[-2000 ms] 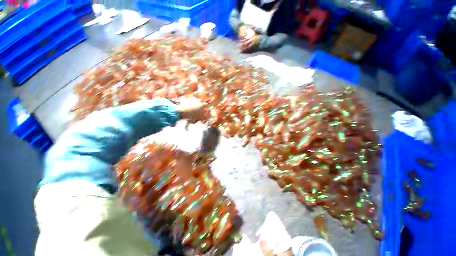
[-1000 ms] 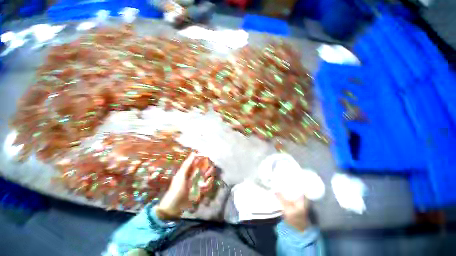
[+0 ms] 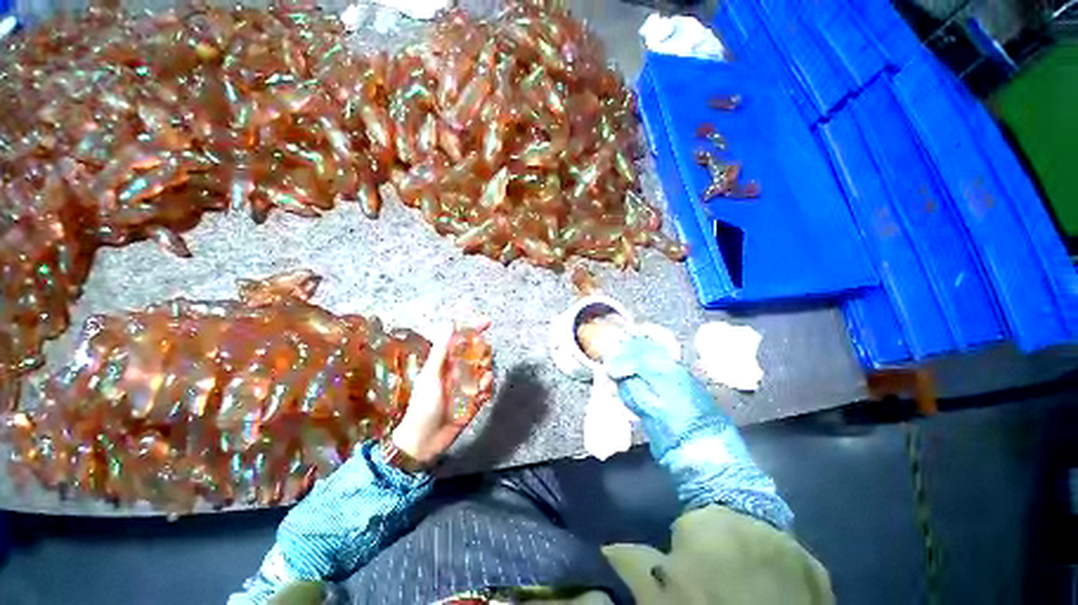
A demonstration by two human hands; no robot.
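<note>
My left hand point(image 3: 433, 408) is at the right end of the near pile of glossy reddish-brown moulded pieces point(image 3: 213, 396). It holds one amber piece point(image 3: 469, 372) upright against the fingers. My right hand point(image 3: 601, 337) reaches down into the round white tub point(image 3: 563, 339); its fingertips are hidden inside. A white cloth point(image 3: 608, 422) hangs below that hand beside the tub. I cannot tell whether the right hand grips anything. A single darker piece point(image 3: 584, 280) lies just behind the tub.
A larger far pile point(image 3: 520, 142) spreads across the back and left of the speckled table point(image 3: 355, 254). A blue tray point(image 3: 780, 254) at the right holds several brown pieces and a dark flat rectangle point(image 3: 729, 251). White wads point(image 3: 729, 355) lie right of the tub and behind the tray point(image 3: 680, 37). Ridged blue crates point(image 3: 934, 213) stand beyond.
The view has turned down and right. My left hand came back from the far pile and holds a piece at the near pile. My right hand has moved from the cloth area into the tub.
</note>
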